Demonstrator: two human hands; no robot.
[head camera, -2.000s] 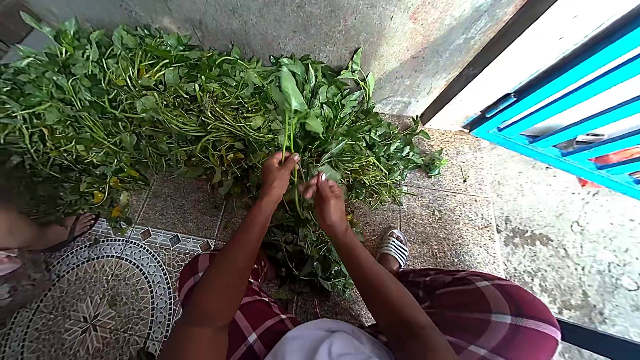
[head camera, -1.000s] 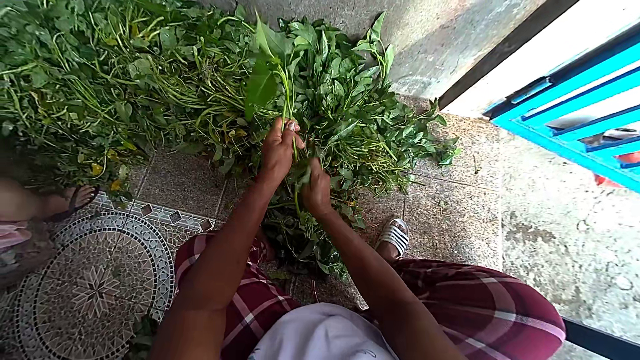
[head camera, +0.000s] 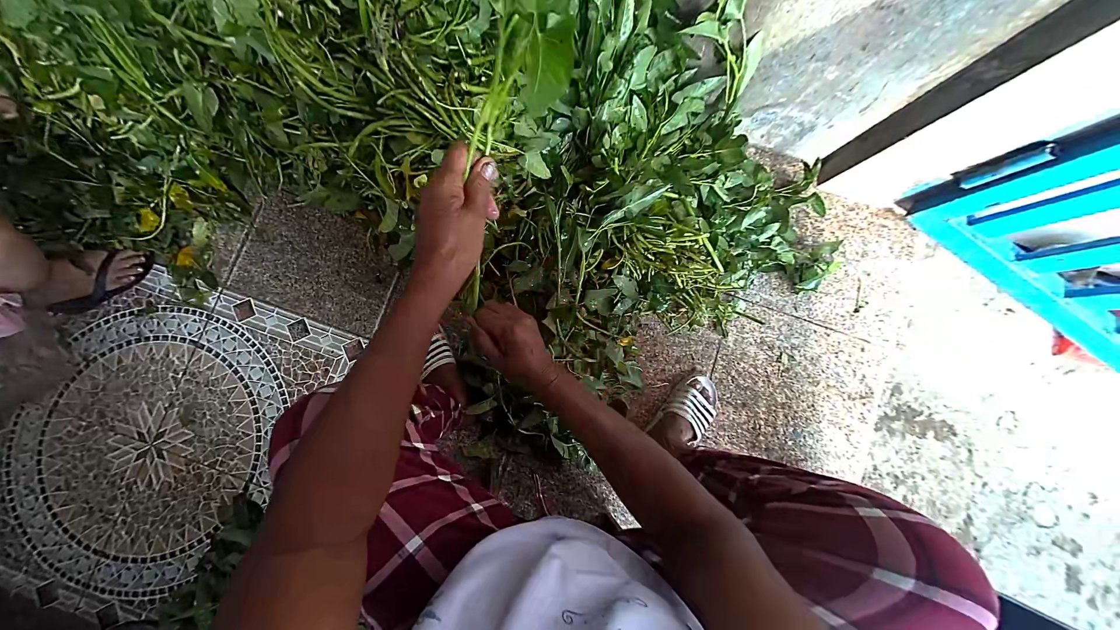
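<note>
My left hand (head camera: 455, 214) is closed around long green stems (head camera: 492, 109) whose broad leaves stick up above the fist. Lower and a little to the right, my right hand (head camera: 514, 343) has its fingers curled at the lower end of the stems, pinching them near the tips of thumb and forefinger. Behind and below both hands spreads a large heap of leafy green vegetable stalks (head camera: 647, 192), with some yellow leaves in it. Part of the held stems is hidden behind my left hand.
Another person's foot in a dark sandal (head camera: 101, 280) rests at the left, by a round mosaic in the tiled floor (head camera: 149, 446). A wall (head camera: 805, 61) stands behind the heap. A blue metal gate (head camera: 1032, 236) is at the right. Loose greens (head camera: 214, 560) lie at lower left.
My right hand has moved down, away from my left hand, which still grips the stems. The view has shifted somewhat.
</note>
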